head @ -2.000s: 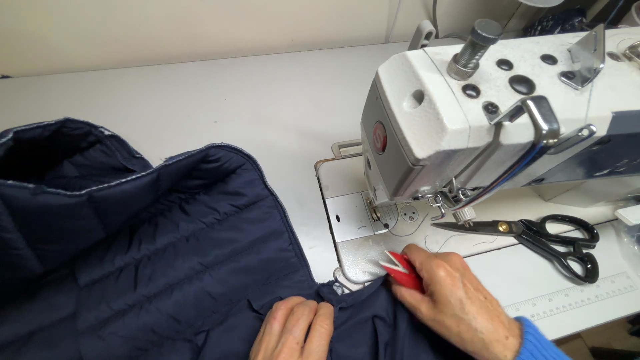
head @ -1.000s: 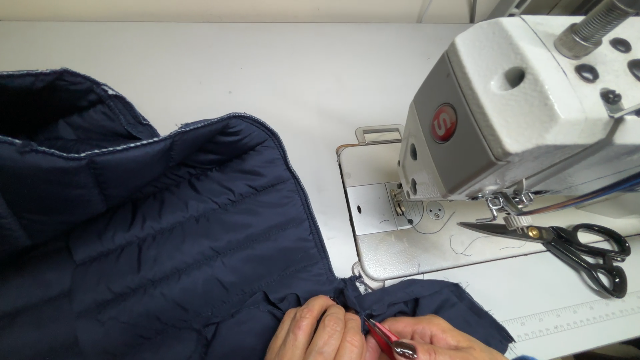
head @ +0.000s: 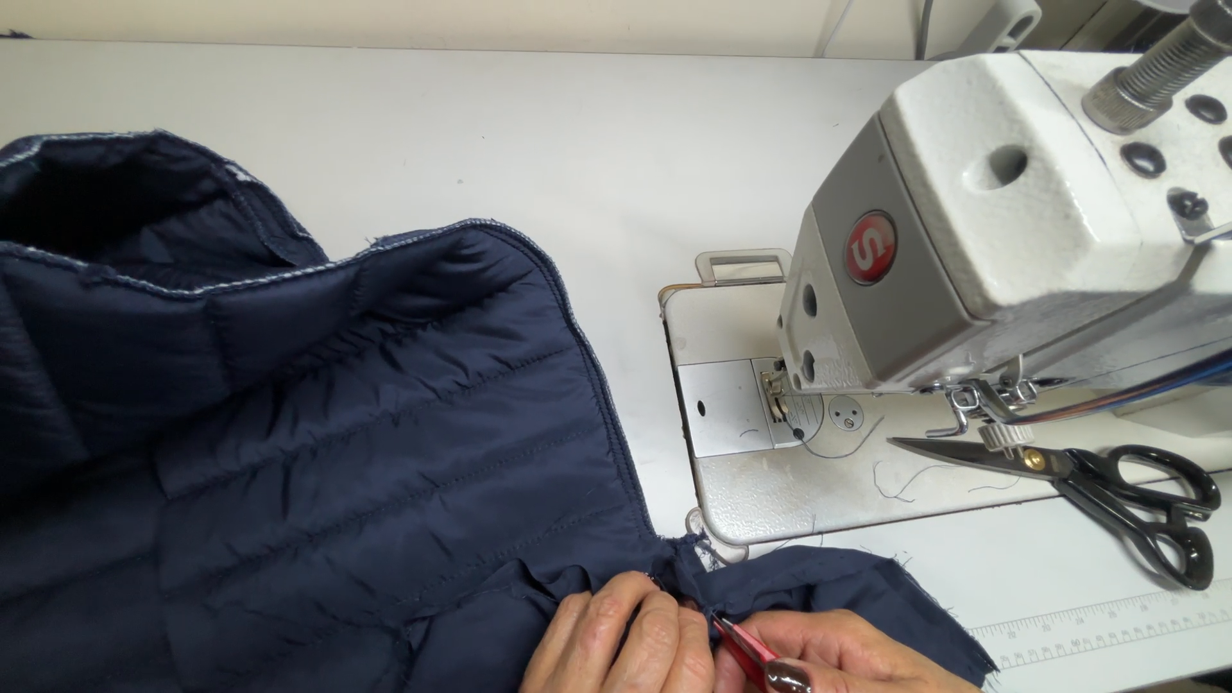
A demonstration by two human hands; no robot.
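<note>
A navy quilted garment (head: 385, 433) with whitish overlock stitching along its edge covers the left and lower part of the table. My left hand (head: 626, 640) pinches a gathered seam of it near the bottom middle. Close on its right, my right hand (head: 833, 654) holds a small red-handled metal tool (head: 746, 650), perhaps thread snips or tweezers, its tip at the navy cloth between the hands. A loose navy fabric piece (head: 857, 577) with a frayed edge spreads beyond my right fingers. The cloth hides my left fingertips.
A white industrial sewing machine (head: 953, 192) stands at the right, its bed (head: 751, 491) just beyond the cloth. Black-handled fabric shears (head: 1068, 472) lie partly on the bed, beside loose threads. A clear ruler (head: 1107, 621) lies at the lower right.
My right hand, apart from my left two seconds ago, has come down and left beside it, bringing the red tool's tip to the cloth. The view has shifted and moved closer.
</note>
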